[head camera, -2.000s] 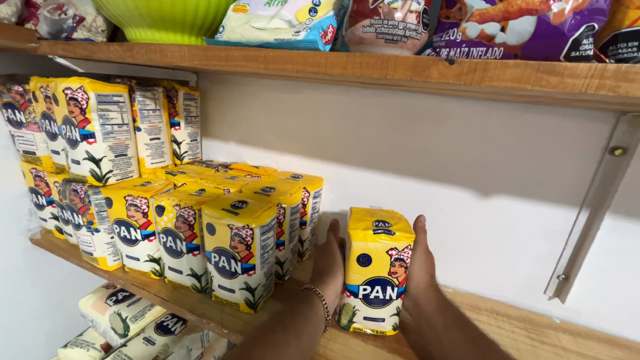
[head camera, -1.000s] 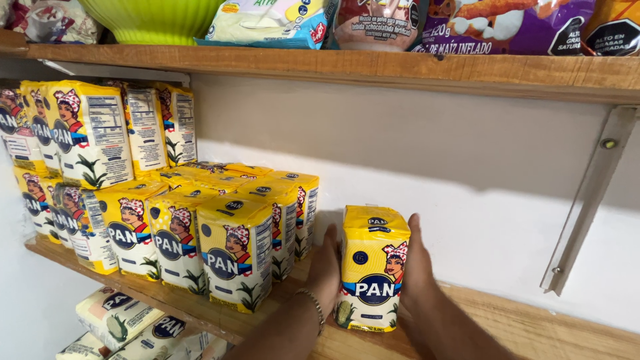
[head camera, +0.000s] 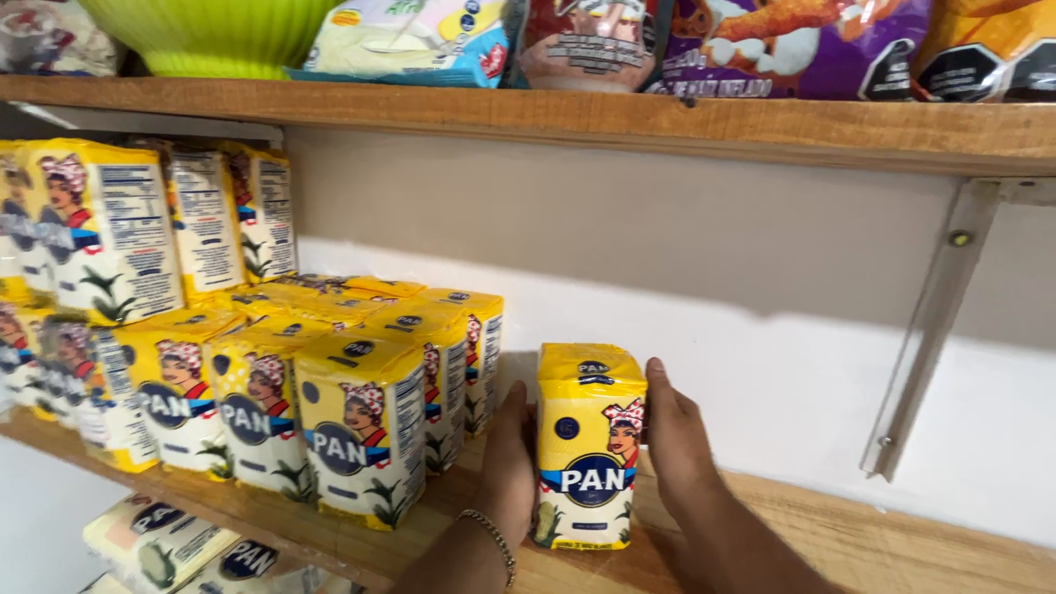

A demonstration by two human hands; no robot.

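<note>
A yellow and white PAN flour packet (head camera: 587, 450) stands upright on the wooden shelf (head camera: 825, 528), right of the grouped packets. My left hand (head camera: 509, 462), with a chain bracelet at the wrist, lies along its left side. Along the right side is my right hand (head camera: 681, 437), palm turned inward. Both hands hold the packet between them; the fingers are partly hidden behind it. A row of like packets (head camera: 363, 437) stands to the left, with a gap between it and my left hand.
More packets are stacked two high (head camera: 107, 231) at the far left. An upper shelf (head camera: 528, 115) holds a green bowl (head camera: 214, 33) and snack bags (head camera: 792, 49). A metal bracket (head camera: 932, 330) is fixed to the wall at right. Other packets (head camera: 165, 536) lie on a lower level.
</note>
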